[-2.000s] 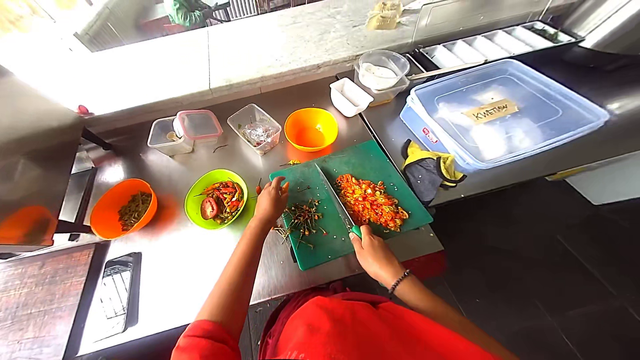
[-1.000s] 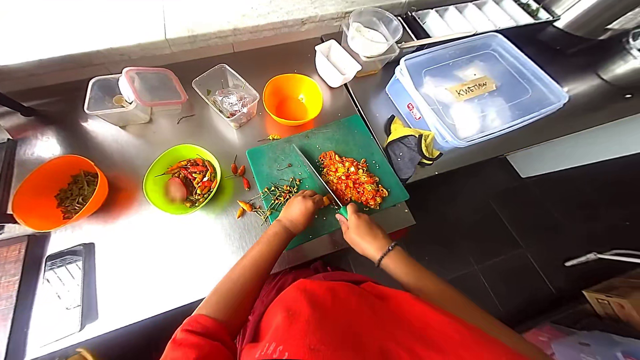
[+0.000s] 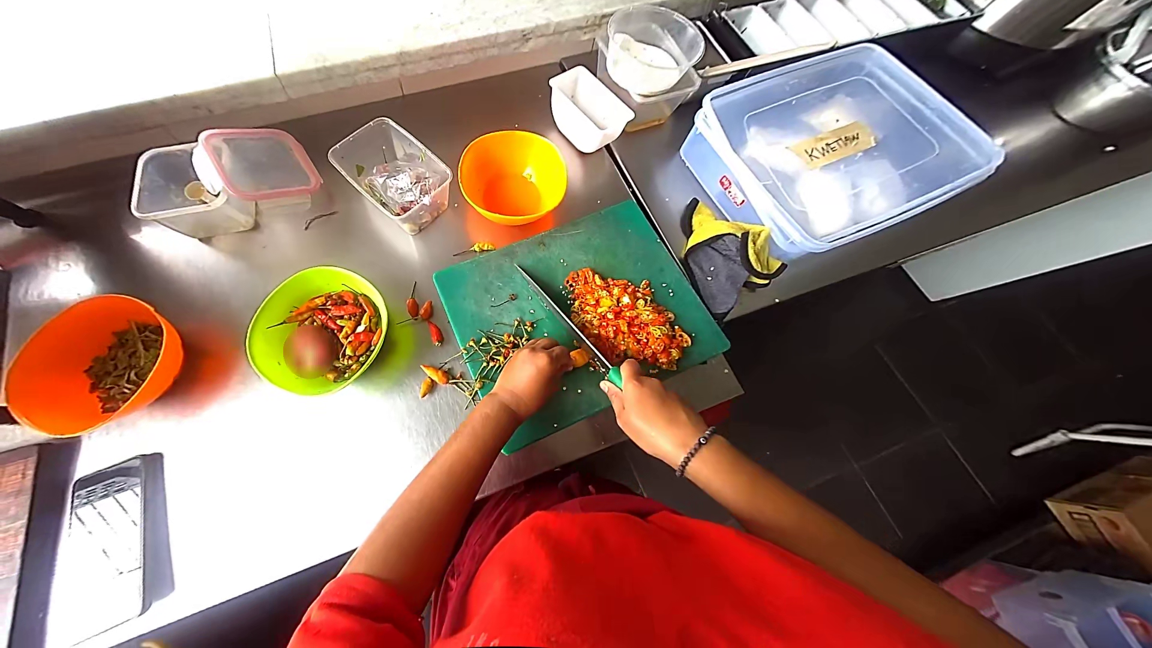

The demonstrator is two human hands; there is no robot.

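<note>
My right hand (image 3: 650,407) grips the green handle of a kitchen knife (image 3: 565,317), whose blade points away from me across a green cutting board (image 3: 576,247). Against the blade's left side, my left hand (image 3: 533,373) holds an orange chili pepper (image 3: 580,357) by its fingertips. Chopped red and orange chilies (image 3: 623,319) lie in a heap to the right of the blade. Chili stems (image 3: 493,351) are piled left of my left hand, partly over the board's edge. Whole chilies (image 3: 435,373) lie on the steel counter beside the board.
A lime-green bowl (image 3: 270,360) of chilies and an orange bowl (image 3: 45,360) of dark bits stand left. Behind are an empty orange bowl (image 3: 513,184), plastic tubs (image 3: 391,175) and a white container (image 3: 589,110). At right are a yellow-grey cloth (image 3: 727,256) and a large lidded box (image 3: 864,144).
My left hand was at the board's left edge two seconds ago; it has moved right, up to the knife. Whole chilies now show on the counter there. The view has shifted.
</note>
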